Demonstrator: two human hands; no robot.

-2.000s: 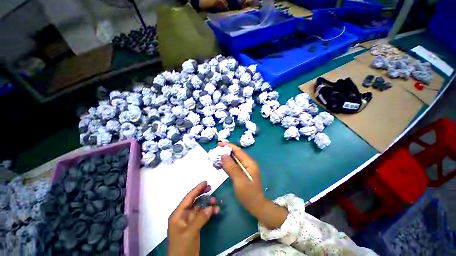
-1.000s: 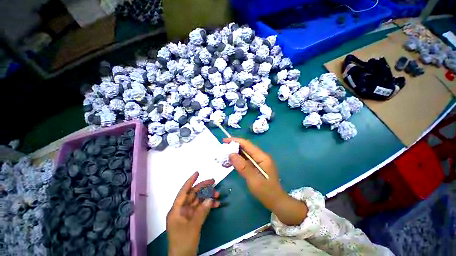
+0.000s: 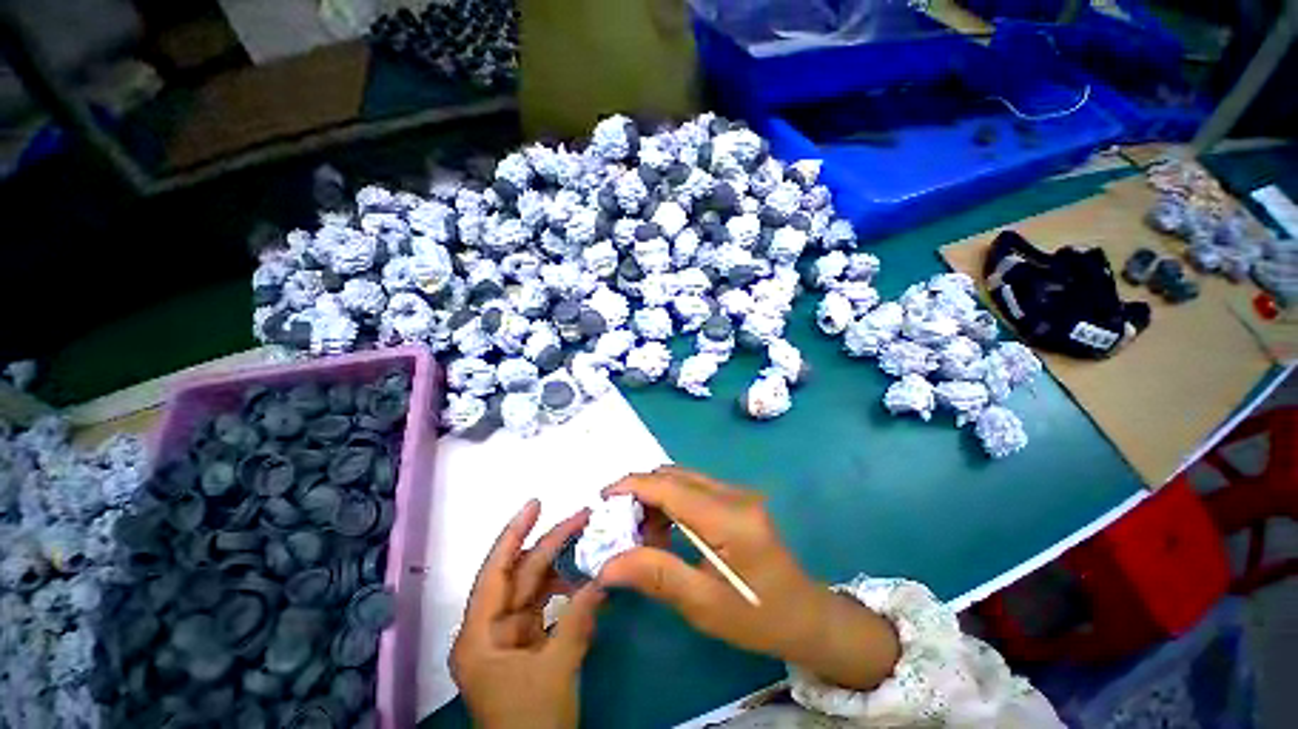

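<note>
My right hand holds a white ruffled piece between thumb and fingers, and a thin pale rod lies across the same hand. My left hand holds a dark grey cup against the left side of the white piece. The cup is partly hidden by my fingers and the piece. Both hands are over the near edge of the white sheet. A pink tray full of grey cups stands to the left. A large heap of joined pieces lies ahead.
A smaller group of joined pieces lies to the right. Beyond it, a black fabric item rests on brown cardboard. Blue bins stand behind the heap. Loose white pieces lie at far left. A red stool is at right.
My hands have come together, and the white piece has moved left and down to the cup. The rod's tip now points less far beyond my right hand. The camera view has shifted slightly.
</note>
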